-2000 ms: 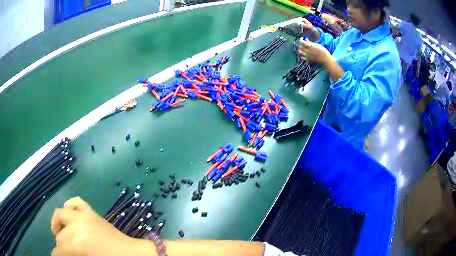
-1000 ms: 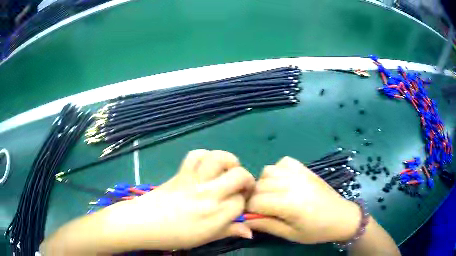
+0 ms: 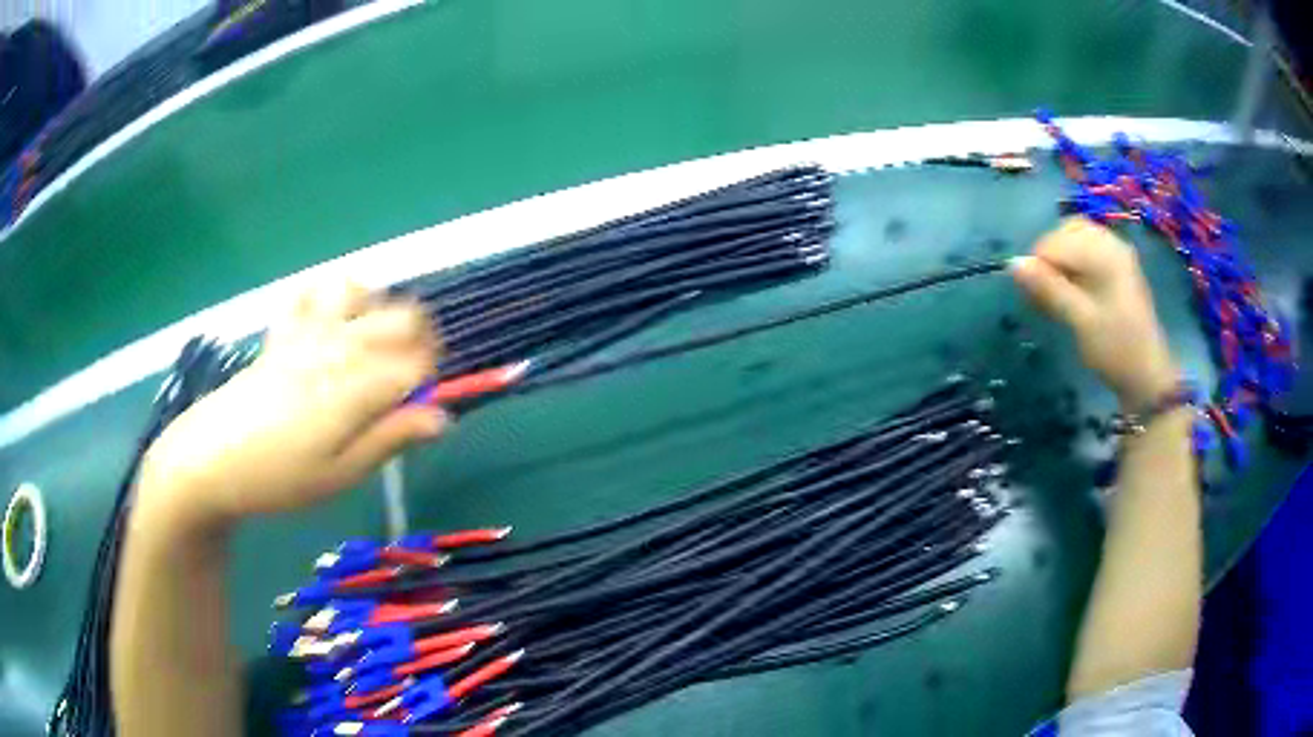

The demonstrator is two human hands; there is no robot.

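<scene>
My left hand (image 3: 310, 396), blurred, is closed around the left end of one black cable (image 3: 763, 324). A blue-and-red connector piece (image 3: 483, 385) sticks out to the right from under its fingers. My right hand (image 3: 1092, 281) pinches the same cable's right end at upper right. The cable is stretched nearly straight between both hands. Below it lies a bundle of partly assembled cables (image 3: 749, 554), with blue and red ends at left and metal tips at right. Behind it lies a flat bundle of black cables (image 3: 619, 259); its left ends are hidden by my left hand.
A heap of blue-and-red connector pieces (image 3: 1210, 252) lies at right, partly behind my right hand. Another black cable bundle (image 3: 108, 576) lies at far left beside a tape roll (image 3: 25, 534). Small tan-and-dark item (image 3: 1008, 163) lies by the white edge. A blue bin (image 3: 1267, 605) stands at lower right.
My hands were together over the near bundle; they have moved apart, left hand up-left, right hand up-right, with a cable now stretched between them. The near bundle is uncovered.
</scene>
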